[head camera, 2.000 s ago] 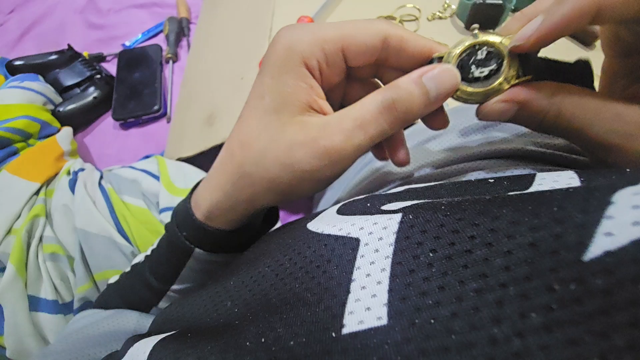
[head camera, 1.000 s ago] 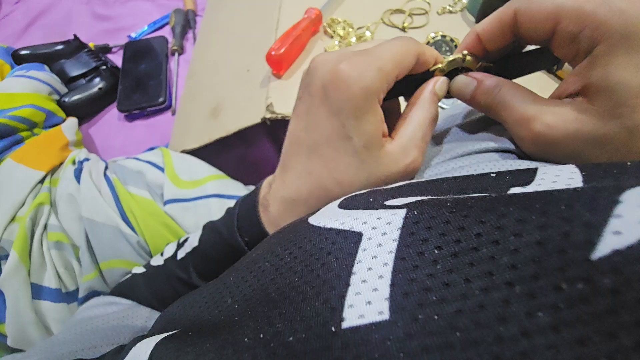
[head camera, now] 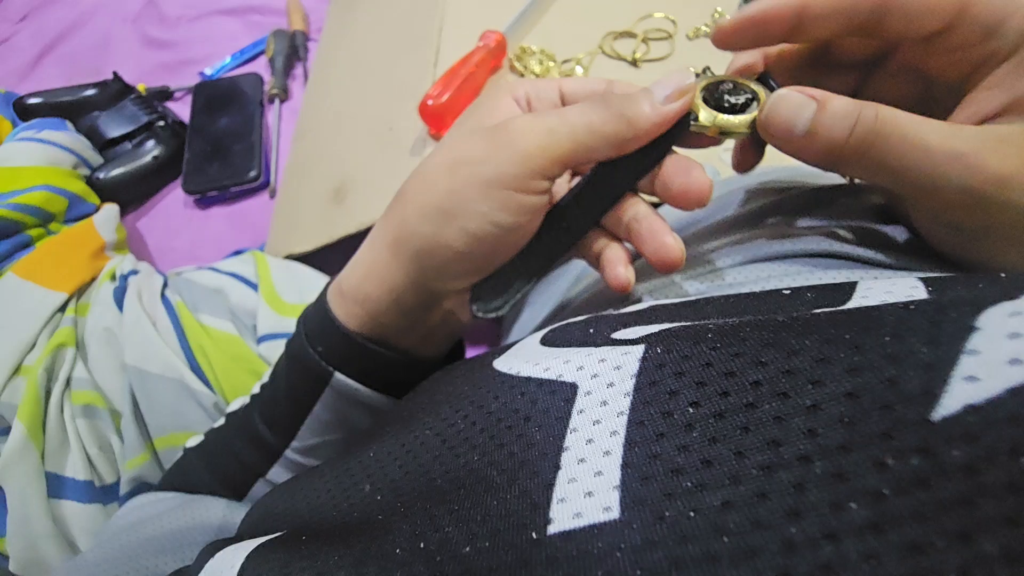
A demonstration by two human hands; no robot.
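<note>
A gold-coloured watch case (head camera: 726,106) with a dark opening and bright parts inside is held up between both hands. My left hand (head camera: 512,168) pinches its left edge with thumb and fingers. A black watch strap (head camera: 592,208) runs from the case down across the palm and ends near the wrist. My right hand (head camera: 888,120) has its thumb against the case's right edge, with the index finger raised above; its other fingers are partly hidden behind. A short dark piece shows at the case's upper right, mostly covered by the right thumb.
Beyond the hands, a red-handled screwdriver (head camera: 462,84), gold chains (head camera: 540,62) and gold rings (head camera: 640,40) lie on a beige board (head camera: 352,120). At left, a black game controller (head camera: 128,136), a phone (head camera: 226,136) and a dark-handled screwdriver (head camera: 280,64) rest on purple cloth (head camera: 160,32).
The watch case, edge-on one second ago, has turned so its open face shows. The black strap now lies across my left palm. My right index finger has lifted away from the case.
</note>
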